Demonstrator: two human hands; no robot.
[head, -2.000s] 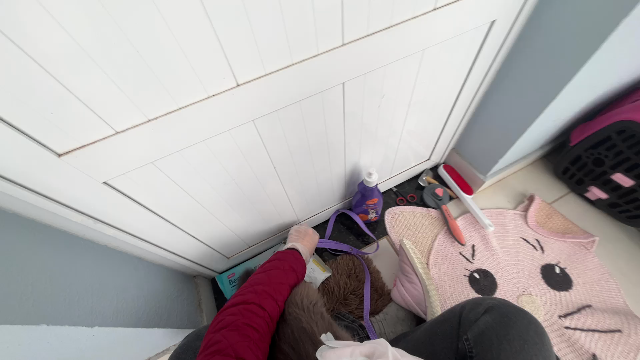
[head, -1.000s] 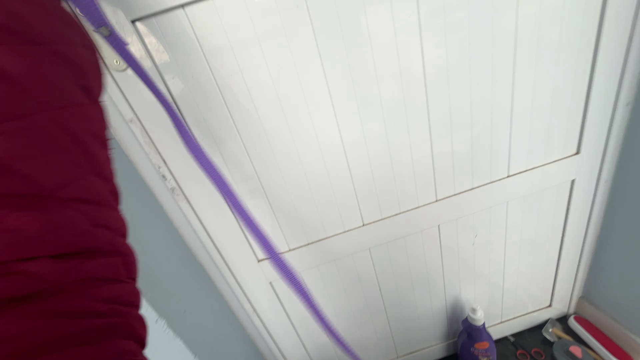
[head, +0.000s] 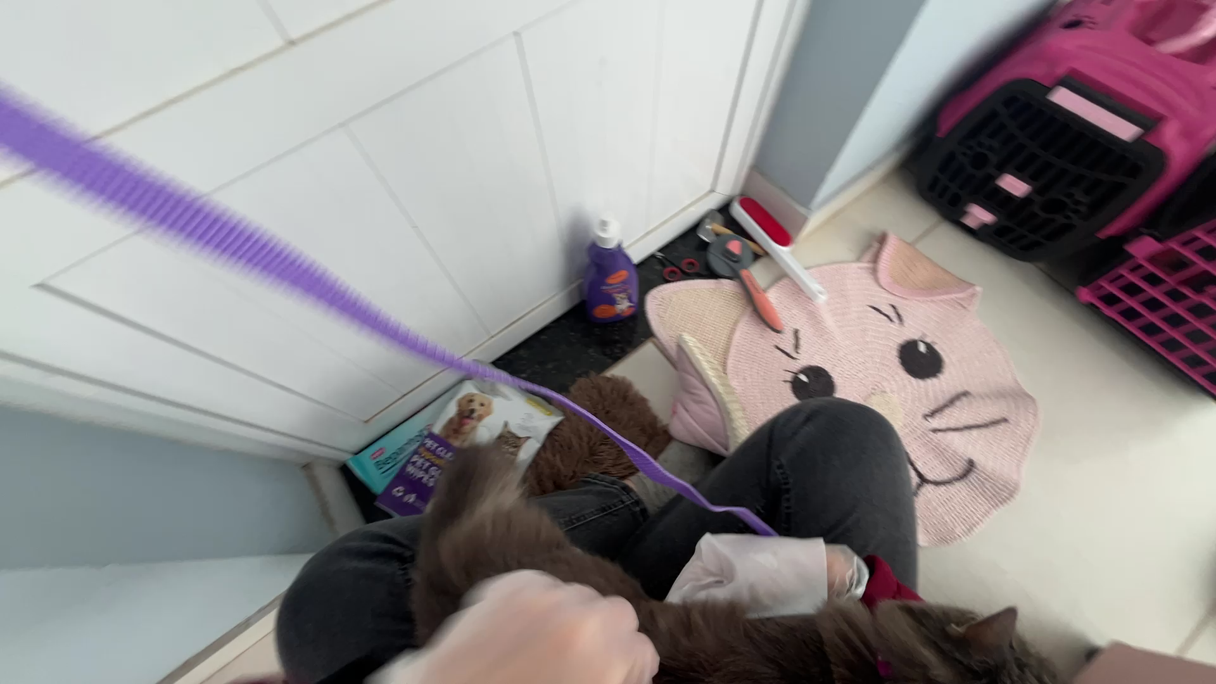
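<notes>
A grey-brown long-haired cat (head: 750, 646) lies across the lap, its tail (head: 475, 484) raised at the left and an eared head at the right. My left hand (head: 541, 632), bare and blurred, is over its back with the fingers curled; whether it grips anything is unclear. My right hand (head: 760, 575), covered by a white glove with a clear cuff, rests against the cat's far side, its fingers hidden. A purple leash (head: 380, 328) slants from the upper left down to beside the right hand; neither end shows clearly.
By the white door (head: 446, 190) are a packet of pet wipes (head: 475, 427), a teal box (head: 388, 454), a purple bottle (head: 611, 280), scissors (head: 679, 269), a pet brush (head: 746, 275) and a red-and-white lint brush (head: 777, 245). A pink cat-face mat (head: 883, 342), brown fluffy item (head: 598, 427) and pink carrier (head: 1045, 142) lie beyond.
The maroon-sleeved arm that filled the left side a second ago has moved out of there. Both hands and the cat now show low in view, after a large swing of the view.
</notes>
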